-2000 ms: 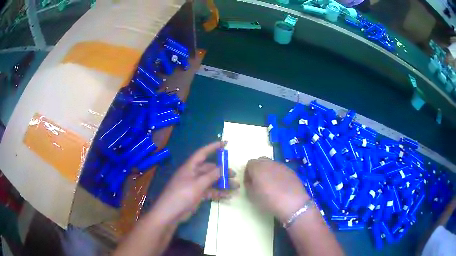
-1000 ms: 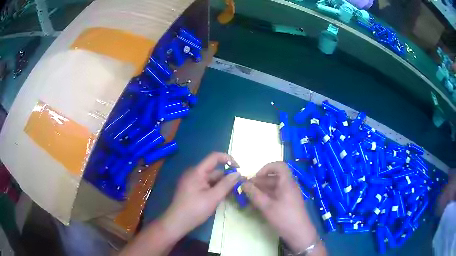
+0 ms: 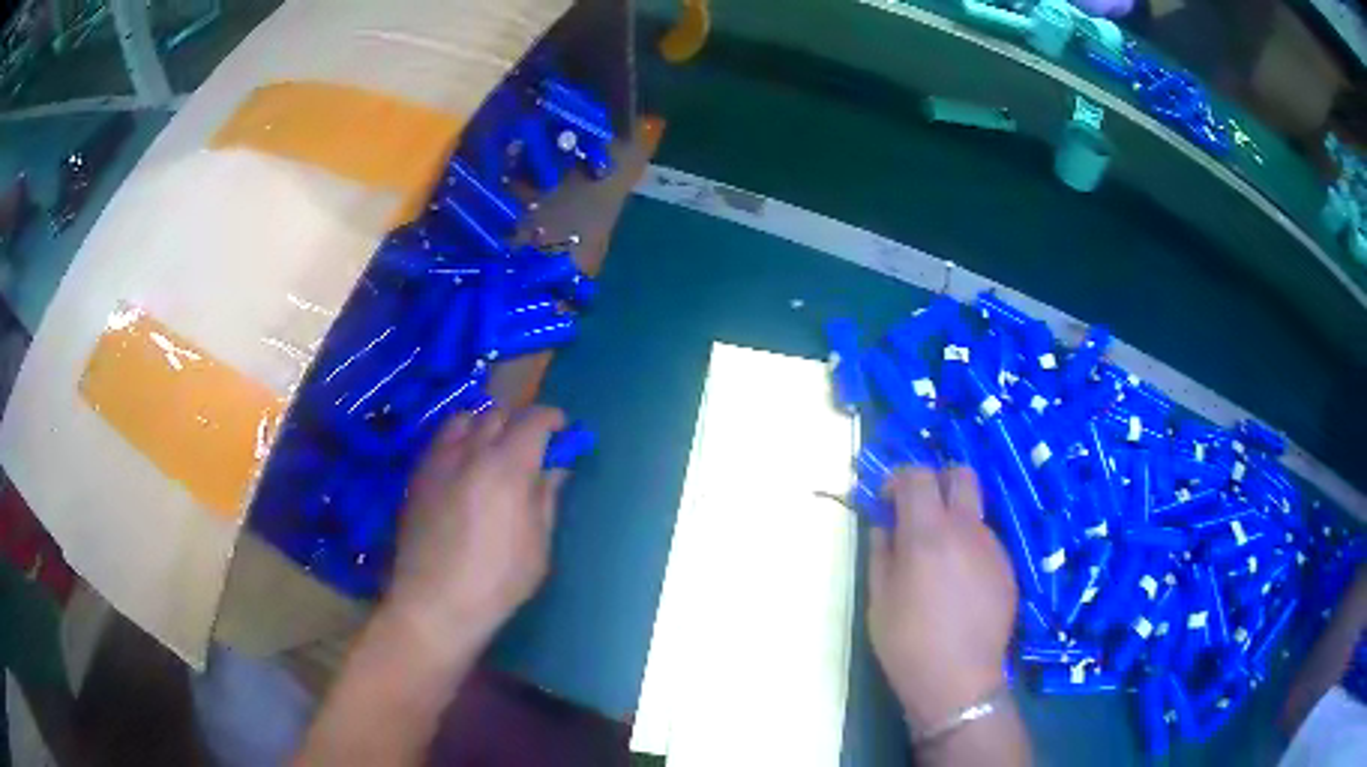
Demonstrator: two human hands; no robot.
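Note:
My left hand (image 3: 477, 517) is at the carton's open mouth, its fingers closed on a blue cylinder (image 3: 568, 445) whose end sticks out to the right. My right hand (image 3: 942, 592) is at the near left edge of the pile of blue cylinders (image 3: 1102, 532), many with small white stickers. Its fingertips are on a blue cylinder (image 3: 876, 475), partly hidden by the hand, and a thin wire points left beside it. A long pale sheet (image 3: 765, 555) lies between my hands, overlapping another along its left edge.
The cardboard carton (image 3: 195, 255) with orange tape lies tipped at left, holding many blue cylinders. A pale rail (image 3: 855, 258) crosses behind the green bench. Teal parts, one cup-like (image 3: 1081, 156), are beyond it. Part of another person's arm shows at the right edge.
My hands have parted from over the pale sheet, where they held a blue cylinder together. My left hand has moved left to the carton, my right hand right to the pile.

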